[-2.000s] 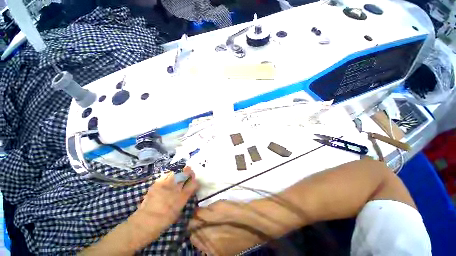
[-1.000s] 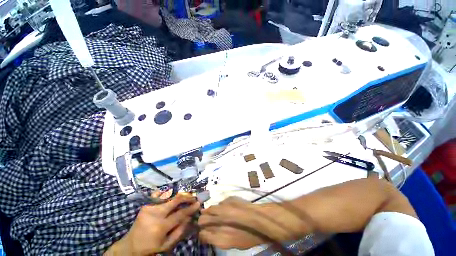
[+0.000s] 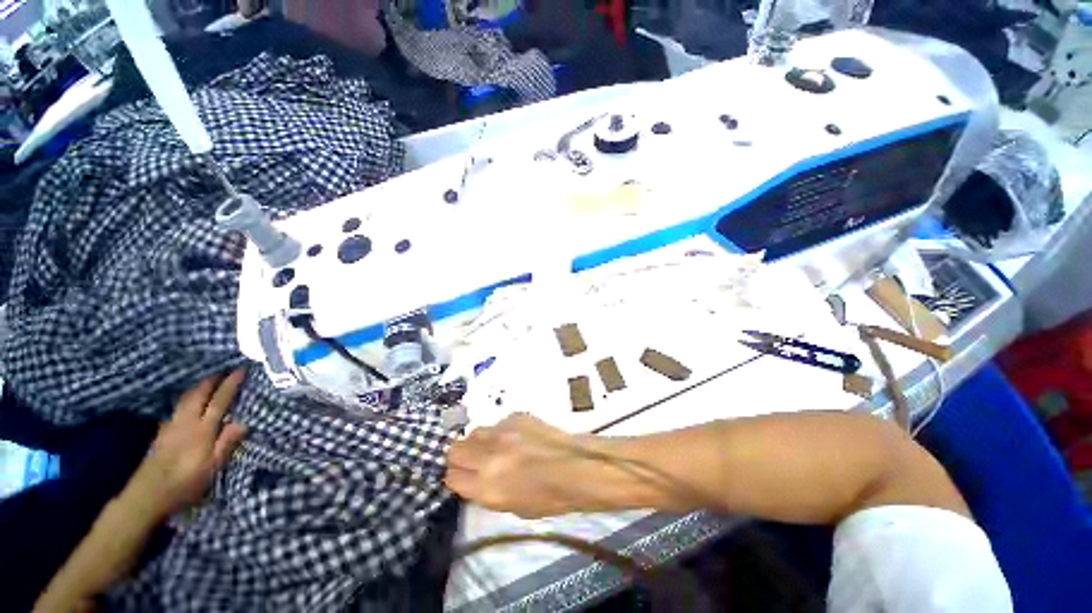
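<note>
Black-and-white gingham fabric [image 3: 323, 449] lies under the needle end of the white sewing machine [image 3: 527, 228] and in a crumpled pile behind and left of it. My left hand [image 3: 192, 443] rests on the gingham left of the machine head, fingers apart. My right hand [image 3: 509, 465] is closed on the gingham's right edge, just in front of the presser foot area [image 3: 431, 393]. The needle itself is hidden or too small to tell.
Small brown pieces [image 3: 581, 393] and dark thread snips [image 3: 800, 351] lie on the machine bed. A tan stick [image 3: 904, 343] and a parts tray [image 3: 958, 287] are at the right. A ruler strip [image 3: 599, 575] runs along the front edge. A blue bin [image 3: 988, 443] stands right.
My left hand has moved left from the needle area onto the gingham. My right hand stays near the needle, now gripping the fabric edge. More gingham shows spread between the hands.
</note>
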